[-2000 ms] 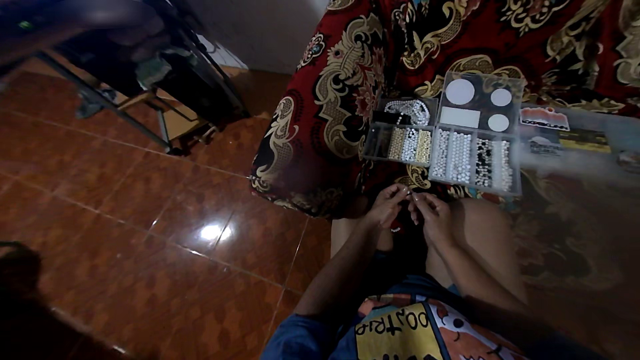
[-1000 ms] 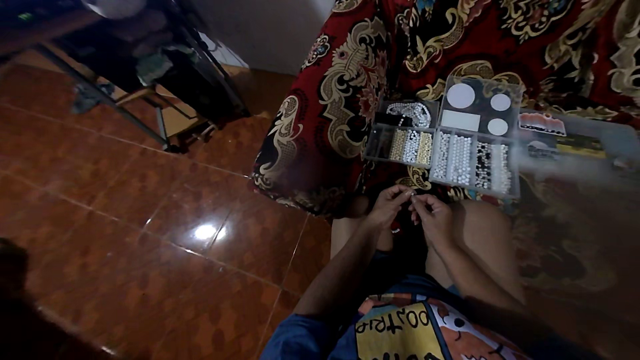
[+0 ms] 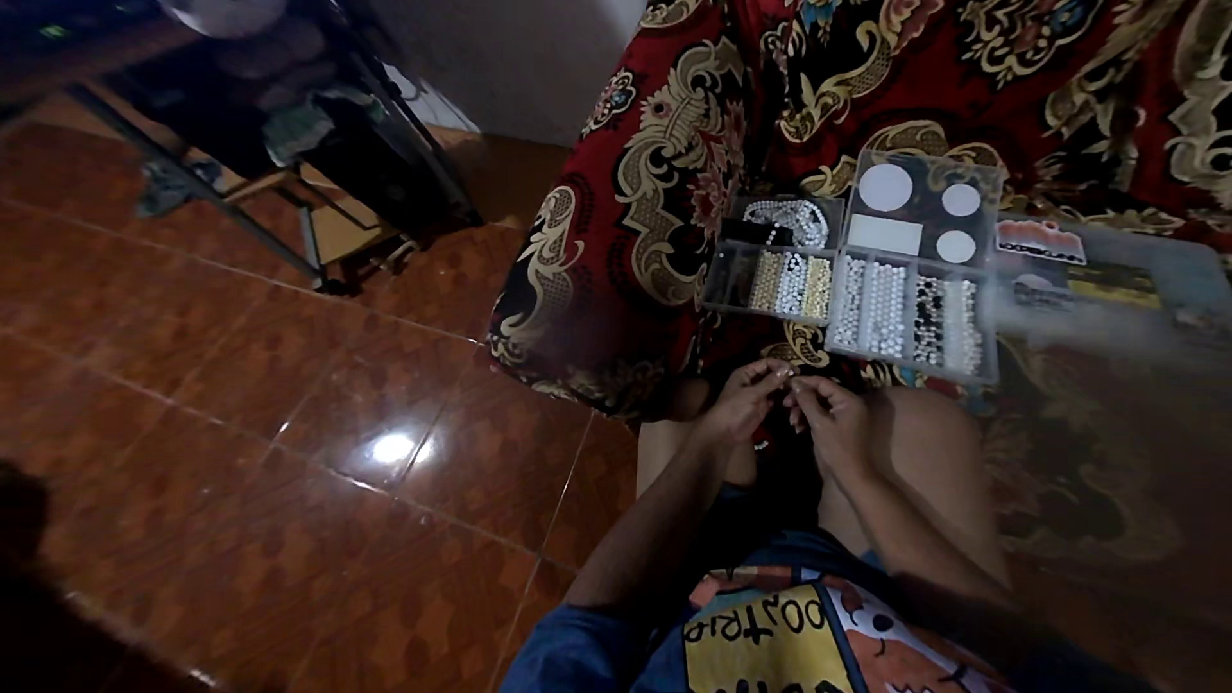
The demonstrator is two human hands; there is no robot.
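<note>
Above my lap, my left hand (image 3: 746, 404) and my right hand (image 3: 834, 414) meet almost fingertip to fingertip. Each has thumb and fingers pinched; a tiny pale thing, perhaps a bead, shows at the left fingertips (image 3: 789, 372). What the right fingers pinch is too small to tell. A few small pale beads (image 3: 761, 446) show below, between my hands. Just beyond the hands lie a clear plastic bead box (image 3: 986, 371) with white and black-and-white beads, and a smaller clear box (image 3: 710, 295) with gold, white and yellowish beads and a coiled white bead strand (image 3: 804, 219).
The boxes rest on a sofa with a red, black and gold patterned cover (image 3: 664, 183). At the right, a transparent plastic sheet or bag (image 3: 1107, 279) with printed pieces lies beside them. A metal-framed table (image 3: 221, 207) stands on the tiled floor (image 3: 289, 481) at the left.
</note>
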